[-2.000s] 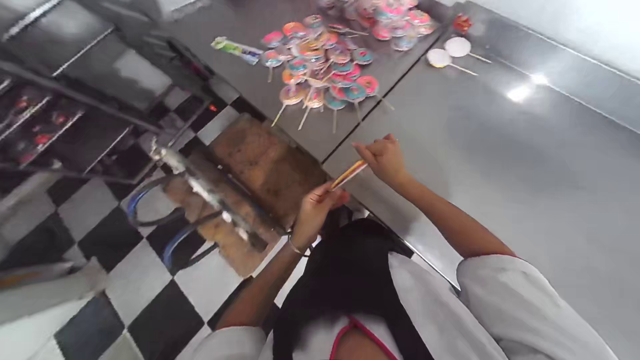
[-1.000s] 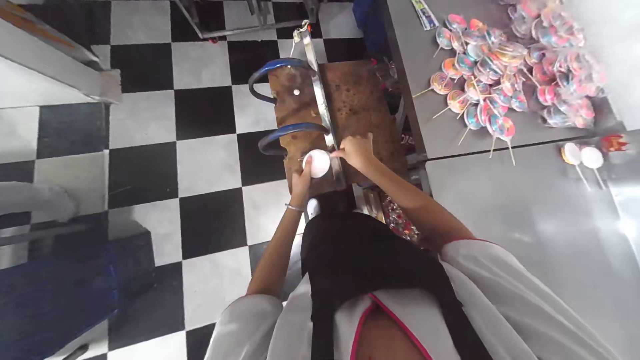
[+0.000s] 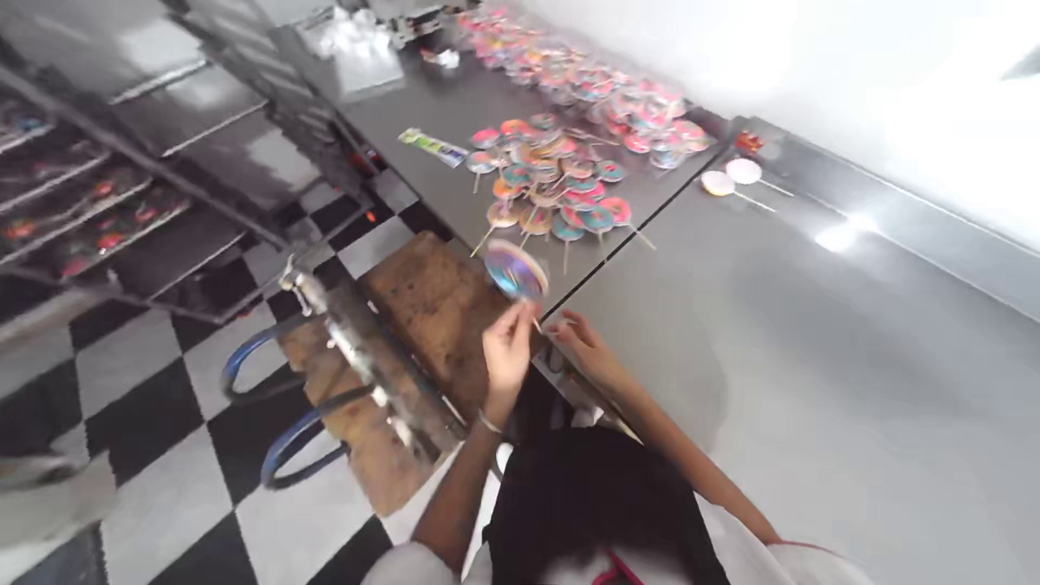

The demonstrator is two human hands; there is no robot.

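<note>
A round lollipop [image 3: 517, 270] with a shiny bluish-purple face is held up by its stick in my left hand [image 3: 508, 345], its fingers pinched just below the disc. My right hand [image 3: 587, 345] is close by on the right, near the stick's lower end, fingers bent; whether it grips the stick is unclear. Beyond them on the metal table lies a pile of colourful round lollipops [image 3: 552, 183] on sticks. Two white round lollipops [image 3: 743, 171] lie apart at the right, beside a small red object [image 3: 748, 142].
The steel table [image 3: 821, 341] fills the right side. A larger heap of wrapped lollipops [image 3: 585, 81] runs along the wall, near a printed strip packet [image 3: 433, 147]. Left of me are a brown board [image 3: 439, 313] with blue hoops [image 3: 301, 439] and a metal rack [image 3: 146, 162].
One second ago my left hand held a white disc; now the held lollipop shows a shiny bluish-purple face and stands above the hand. The view has swung strongly towards the table.
</note>
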